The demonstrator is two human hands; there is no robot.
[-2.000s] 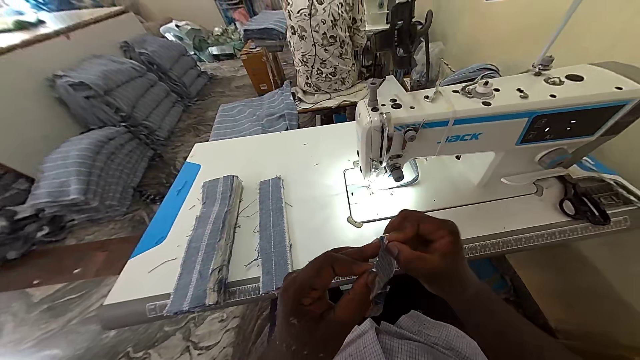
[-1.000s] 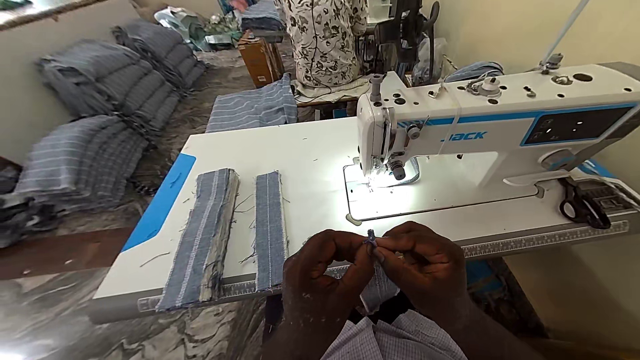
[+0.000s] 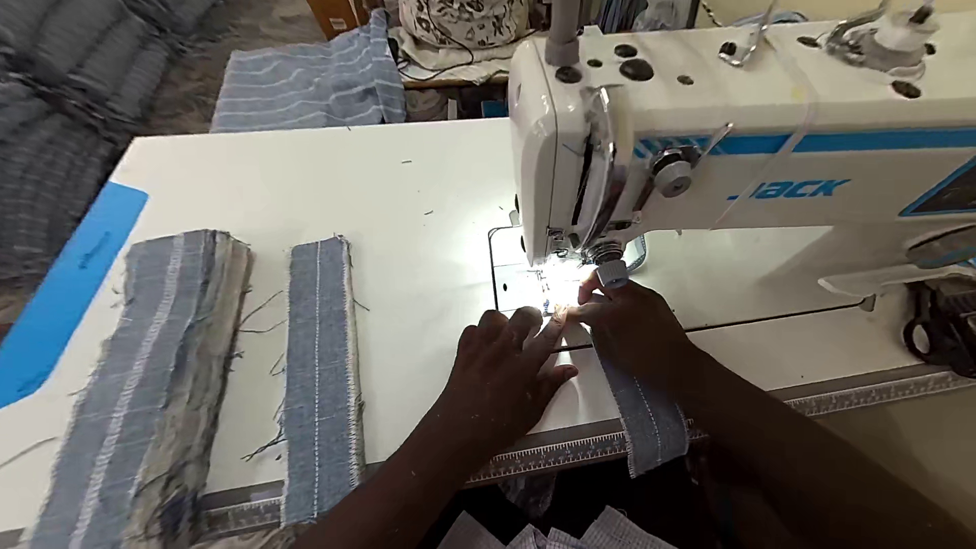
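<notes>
A blue-grey striped fabric strip runs from under my right hand over the table's front edge. My right hand's fingers press or pinch its upper end beside the needle area of the Jack sewing machine; their exact hold is hidden. My left hand lies spread to the left, its forefinger at the lit presser foot, where a small blue bit of fabric shows. Glare hides the needle. Left of my hands lie a narrow striped strip and a thicker stack of strips.
Black scissors lie right of the machine. A measuring tape runs along the front edge of the white table. Loose threads lie between the strips. Striped cloth sits behind the table, and piled cloth stands at the left.
Both hands have moved from in front of the table's edge up to the machine's needle area, bringing the fabric piece with them. The view has moved closer to the machine.
</notes>
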